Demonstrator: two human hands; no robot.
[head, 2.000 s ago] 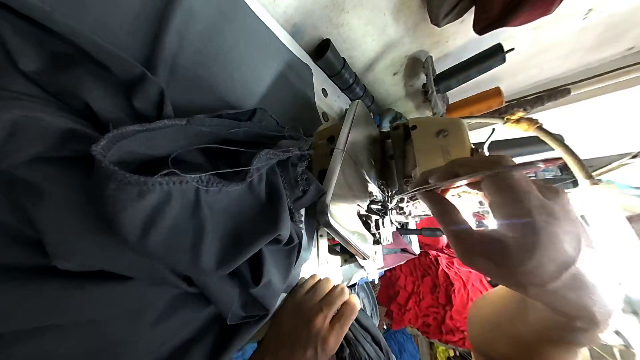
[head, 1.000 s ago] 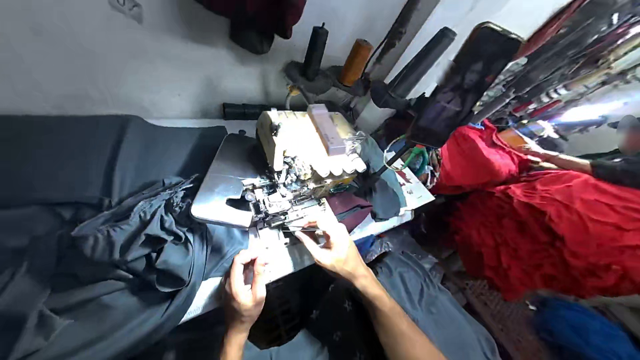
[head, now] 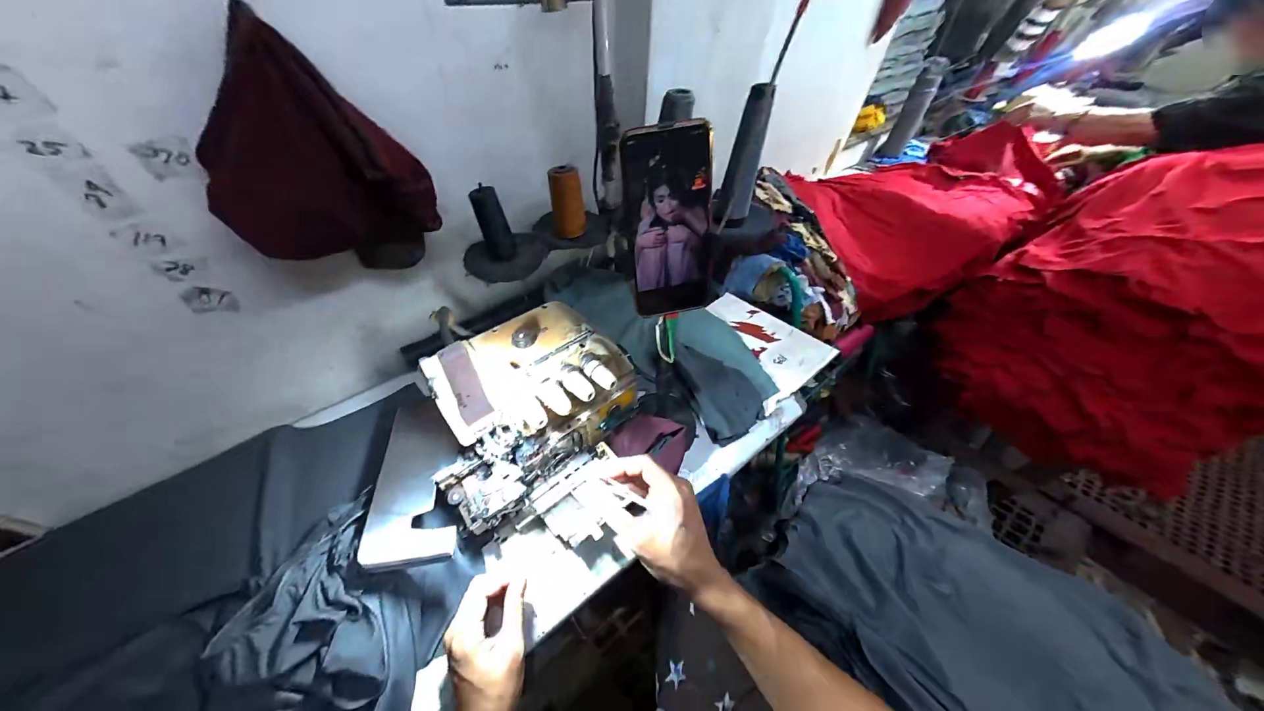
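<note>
An overlock sewing machine (head: 533, 395) stands on the white table with its front mechanism exposed under a bright lamp. My right hand (head: 657, 523) is at the machine's front right, thumb and forefinger closed on a small thin tool, possibly tweezers; glare hides its tip. Lower left of it, my left hand (head: 487, 637) hovers by the table edge, thumb and forefinger apart, with nothing visible between them. The flat metal cloth plate (head: 400, 494) lies left of the mechanism. Dark grey fabric (head: 316, 612) is bunched beside my left hand.
A phone (head: 668, 217) showing a picture stands behind the machine, among thread cones (head: 566, 202). Maroon cloth (head: 306, 168) hangs on the wall. Red fabric (head: 1116, 286) is piled at right, where another person's arm (head: 1136, 126) reaches in. Grey fabric (head: 968, 592) lies at lower right.
The view has swung strongly. My right hand, raised beside the machine two seconds ago, has come down to its front. My left hand, on the table edge earlier, is now in front of the machine.
</note>
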